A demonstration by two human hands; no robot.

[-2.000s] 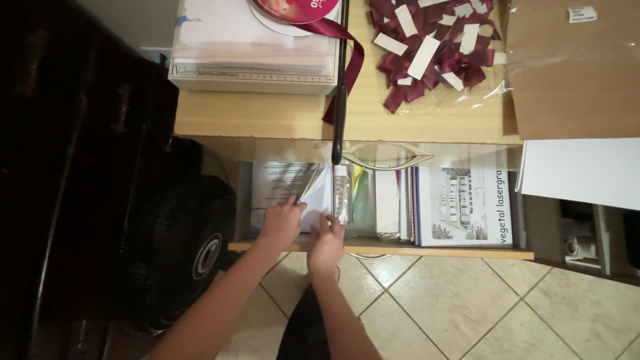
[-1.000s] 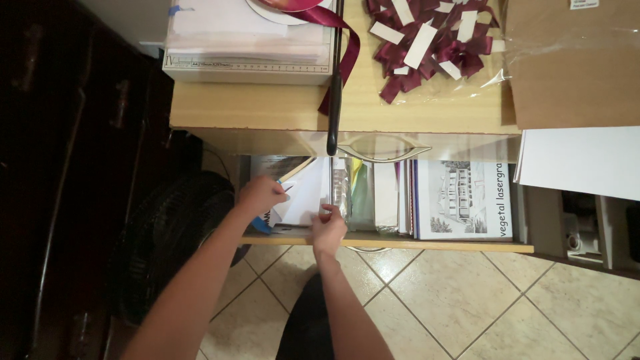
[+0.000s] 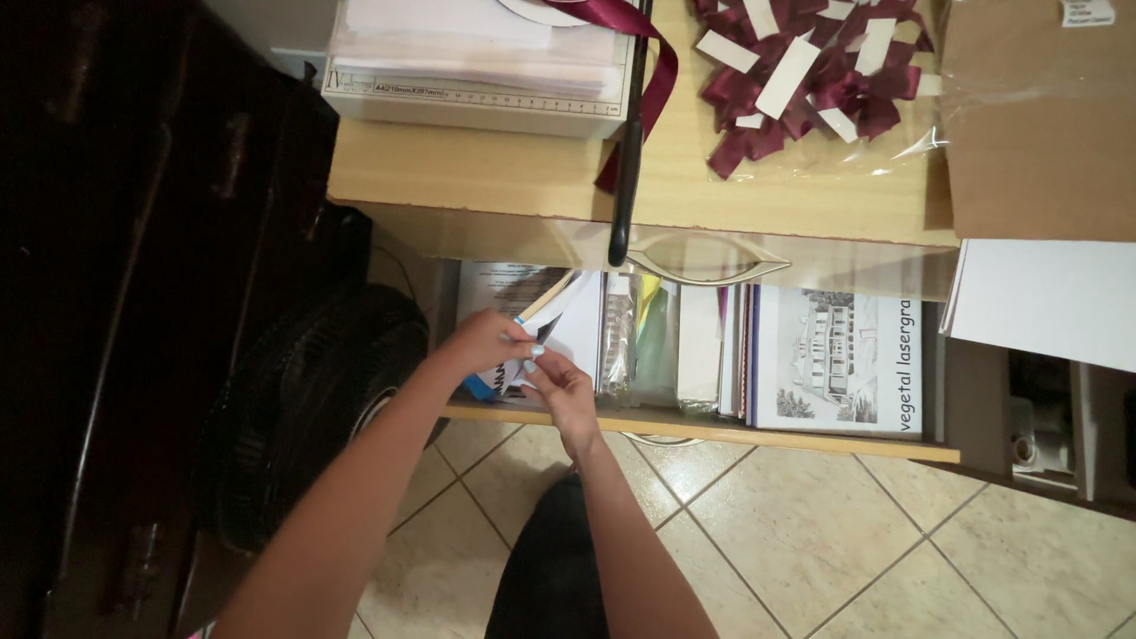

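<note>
Both hands meet over the left part of a pulled-out drawer (image 3: 790, 432). My left hand (image 3: 486, 344) pinches the edge of some white papers (image 3: 575, 324), thumb and fingers together. Close beside it, my right hand (image 3: 563, 390) has its fingers bent at the same papers; whether they grip is hard to tell. Beneath and left of the fingers show a printed sheet (image 3: 497, 282) and a blue item (image 3: 480, 387). To the right stand clear plastic packets (image 3: 619, 333), upright folders and papers (image 3: 733, 351), and a pad with a house drawing (image 3: 830, 355).
Above the drawer, a wooden top (image 3: 799, 209) holds a paper trimmer (image 3: 479, 111) with its black arm (image 3: 627, 177), maroon ribbon (image 3: 658, 80), bagged maroon bows (image 3: 803, 80) and brown cardboard (image 3: 1038, 124). A black fan (image 3: 311, 417) and dark furniture (image 3: 115, 311) stand left.
My left hand has come from the left side of the drawer towards my right hand, so they now nearly touch. Between the first and second frames, a blue item came into view near the left hand.
</note>
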